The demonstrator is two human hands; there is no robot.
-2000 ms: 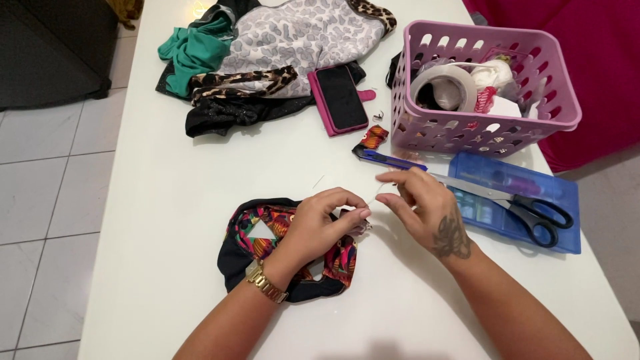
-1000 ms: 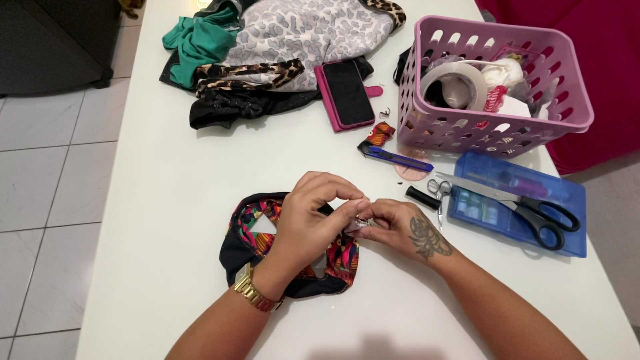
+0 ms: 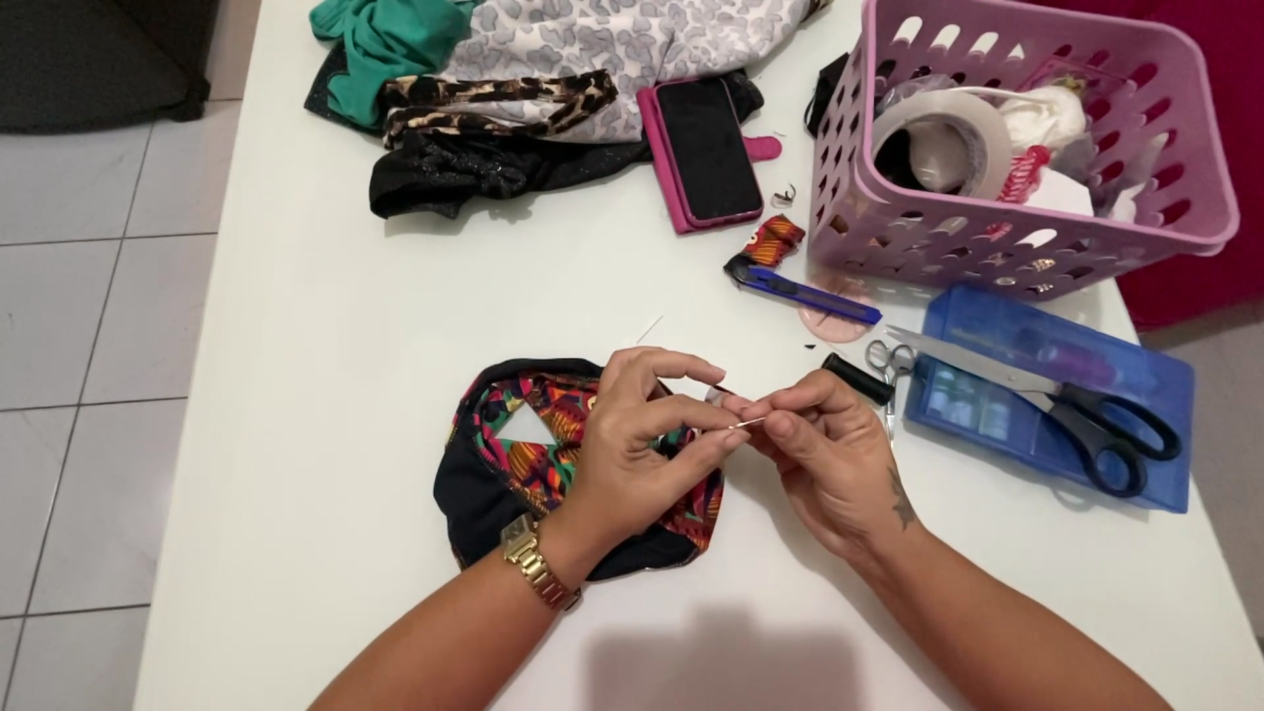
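My left hand [image 3: 642, 444], with a gold watch at the wrist, pinches one end of a thin sewing needle [image 3: 749, 423] between thumb and fingers. The fingertips of my right hand [image 3: 829, 454] hold its other end, so the hands nearly meet. Any thread on it is too fine to make out. Beneath and beside my left hand lies a black garment with a multicoloured patterned lining [image 3: 484, 513], partly hidden by the hand. Right of my right hand are a black thread spool [image 3: 857, 379] and small metal scissors [image 3: 891, 361].
A purple plastic basket [image 3: 1027, 242] holds a tape roll and other items. Large black-handled scissors [image 3: 1066, 395] rest on a blue plastic case [image 3: 1165, 474]. A blue utility knife [image 3: 810, 294], a phone in a pink case [image 3: 709, 148] and a pile of clothes [image 3: 553, 109] lie farther back.
My right hand was apart from my left two seconds ago; it has moved left to it. The fingers have shifted since one second ago, and the needle now shows between them.
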